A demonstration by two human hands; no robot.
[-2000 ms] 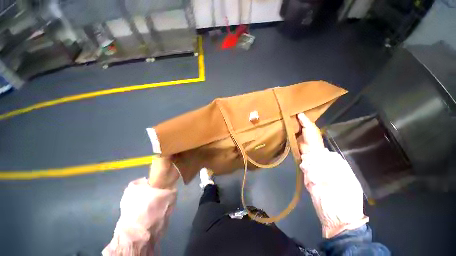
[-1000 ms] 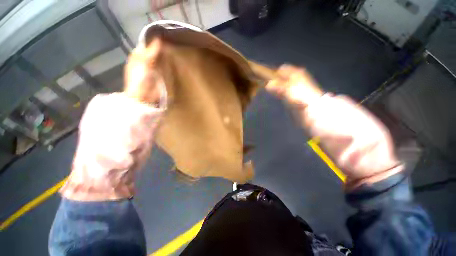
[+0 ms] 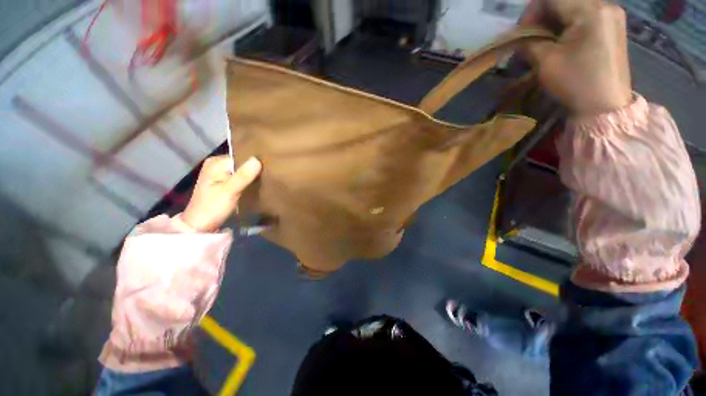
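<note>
A tan-brown handbag body (image 3: pixel 325 147) hangs in front of me above the floor, with a small pale mark low on its face. My left hand (image 3: pixel 221 189) grips its left edge, thumb on the face and fingers behind. My right hand (image 3: pixel 580 58) is raised at the upper right, blurred, and holds the bag by its strap (image 3: pixel 480 66), which is pulled up from the top edge. The fingers behind the bag are hidden. A small dark and pale piece sticks out beside my left wrist; I cannot tell what it is.
The grey floor (image 3: pixel 441 271) has yellow lines (image 3: pixel 519 277). A dark low cart or bin (image 3: pixel 538 205) stands at the right. A white panel with dark bars (image 3: pixel 70 170) fills the left, with a red object (image 3: pixel 155 35) above. Blurred shoes (image 3: pixel 464 317) show at the lower right.
The bag has opened out to show its broad face. My right hand has moved up and right with the strap; my left hand is lower on the bag's edge. The view has turned.
</note>
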